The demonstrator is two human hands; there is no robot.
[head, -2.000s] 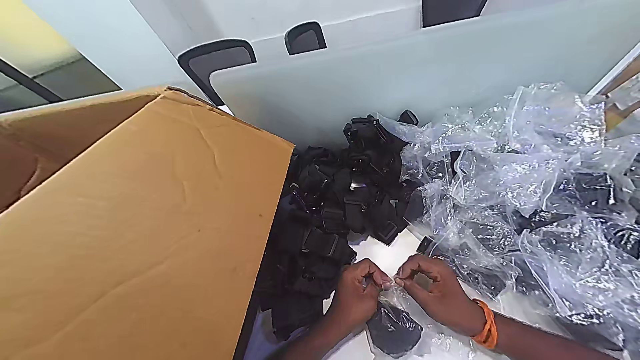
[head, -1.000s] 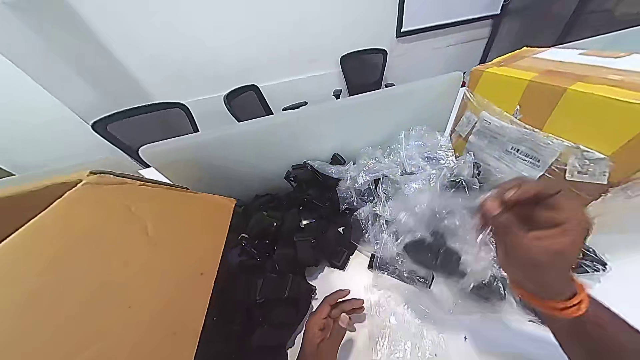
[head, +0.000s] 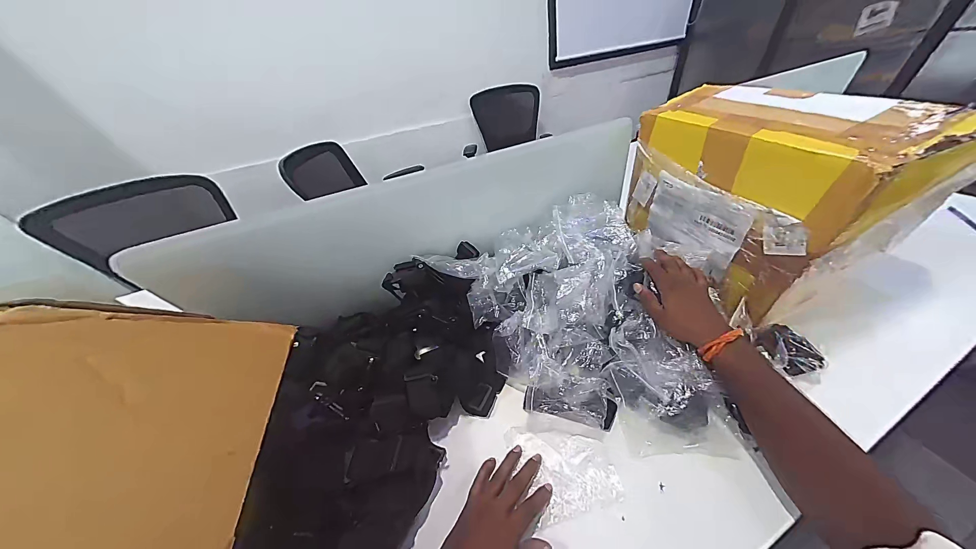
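Observation:
My left hand (head: 507, 496) lies with fingers spread at the edge of a flat clear plastic bag (head: 576, 473) on the white table (head: 656, 503). Farther right, my right hand (head: 682, 301), with an orange band on its wrist, reaches over the heap of clear plastic bags (head: 568, 305), some with dark items inside. Its fingertips touch the heap beside the yellow-taped box; whether they grip a bag cannot be told. Left of the bags is a pile of black strap-like items with buckles (head: 404, 366). One bag with a black item (head: 568, 404) lies at the heap's front edge.
An open cardboard box (head: 130, 419) stands at the left. A cardboard box with yellow tape (head: 793, 168) and a labelled plastic pouch stands at the back right. A frosted partition (head: 396, 221) runs behind the piles, with mesh chairs (head: 320, 169) beyond. Another bagged item (head: 791, 351) lies right of my wrist.
Two seconds ago both hands were together at a bag with a dark item. My right hand then held a bag up at the right and is now down on the heap. The view has swung right.

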